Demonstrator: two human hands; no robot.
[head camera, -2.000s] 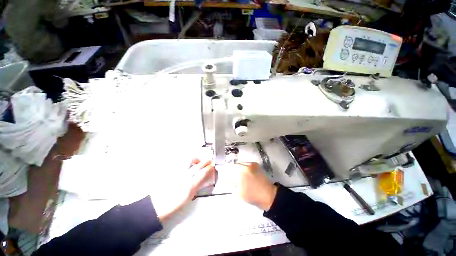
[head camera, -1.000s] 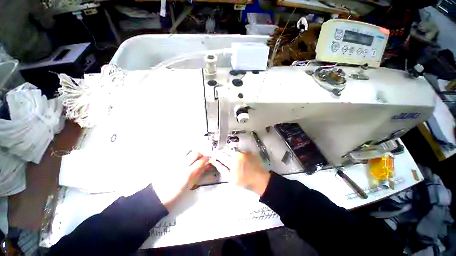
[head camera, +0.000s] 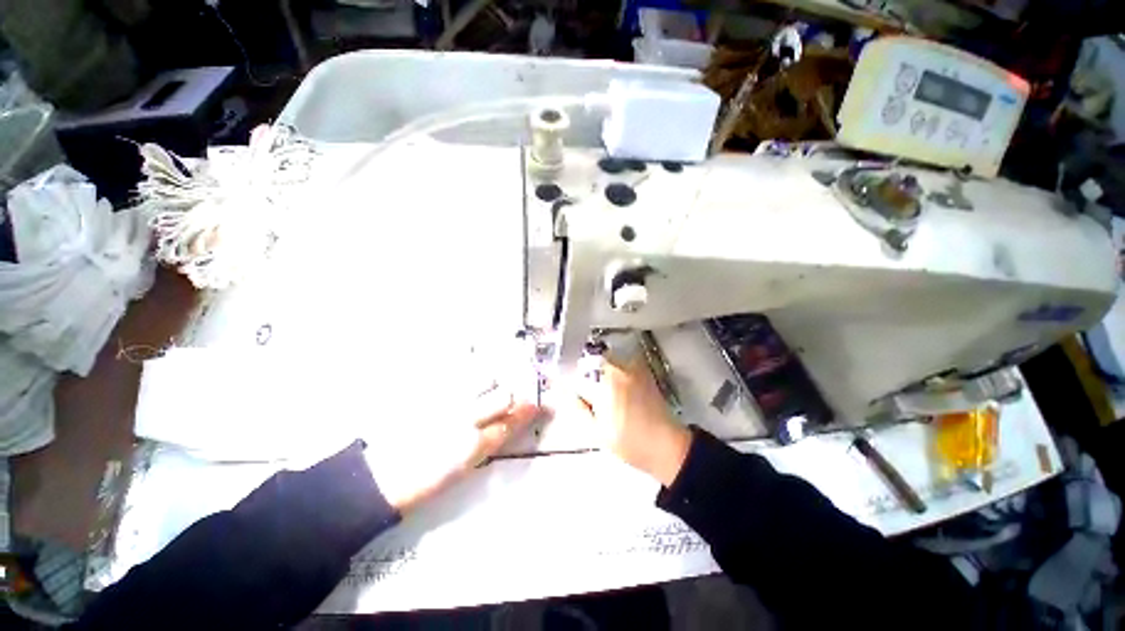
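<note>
The cream-white sewing machine (head camera: 765, 259) stands on the white table, its needle end between my hands. My left hand (head camera: 463, 431) lies left of the needle area, fingertips pointing at the presser foot. My right hand (head camera: 629, 413) is just right of the needle, fingers bent close to the foot. Bright white fabric between and under my fingertips merges with the table, so its edges and my grip are hard to see. A white fabric piece (head camera: 204, 407) lies flat at the table's left.
A black phone (head camera: 771, 376), a slim dark tool (head camera: 661, 367) and a small dark block (head camera: 725, 394) lie under the arm. A dark stick (head camera: 890, 475) and orange packet (head camera: 967, 441) lie right. Looped strips (head camera: 222, 210) and a white bin (head camera: 457, 93) are behind.
My hands were close together at the needle one second ago and are now farther apart, the right one beside the foot. The camera view has shifted slightly.
</note>
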